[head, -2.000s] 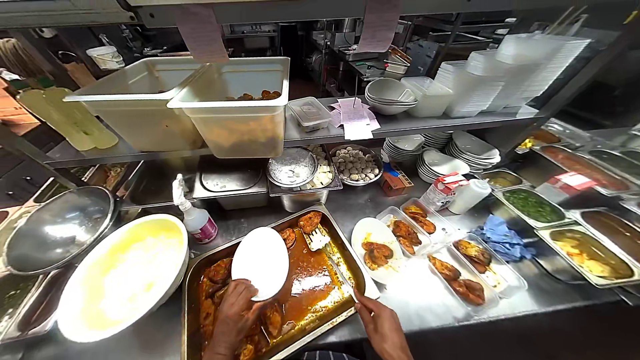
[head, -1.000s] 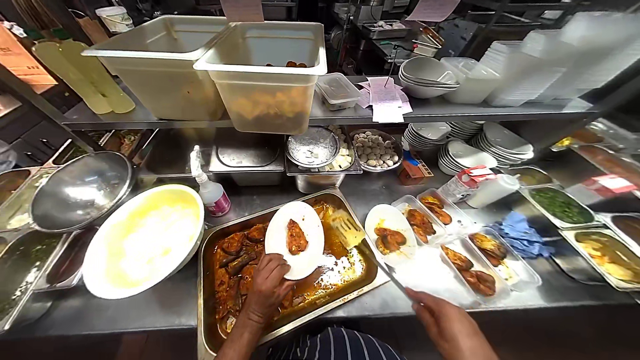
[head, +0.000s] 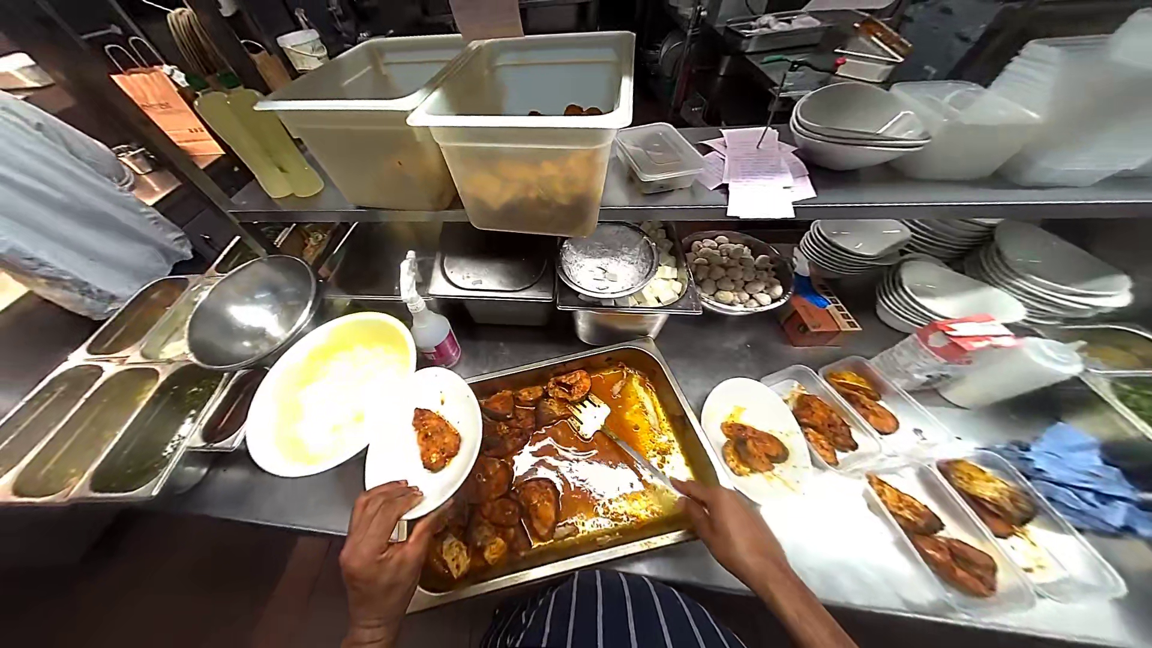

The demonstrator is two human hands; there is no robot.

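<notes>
My left hand (head: pixel 382 540) grips the near rim of a white oval plate (head: pixel 405 450) bearing one piece of cooked, sauced food (head: pixel 436 439). The plate overlaps the left edge of a deep metal tray (head: pixel 666 360) and a large white bowl. Sauced pieces (head: pixel 540 506) lie in the tray, mostly at its left, amid orange oily sauce. My right hand (head: pixel 720 522) holds the handle of a slotted metal turner (head: pixel 589 416), whose head is among the pieces near the tray's far side. A second white plate (head: pixel 778 463) with food stands right of the tray.
Clear plastic containers (head: pixel 1071 567) of food and a blue cloth (head: pixel 1066 477) lie at right. The large white bowl (head: pixel 270 454), a spray bottle (head: pixel 432 333) and a steel bowl (head: pixel 252 310) stand left. Overhead, a shelf (head: pixel 666 209) holds plastic tubs (head: pixel 531 171). A person (head: pixel 72 207) in light clothing is at far left.
The plate in my left hand has moved left from over the tray. A food piece, absent from it two seconds ago, lies on it. The turner has returned to the pieces. The view has shifted.
</notes>
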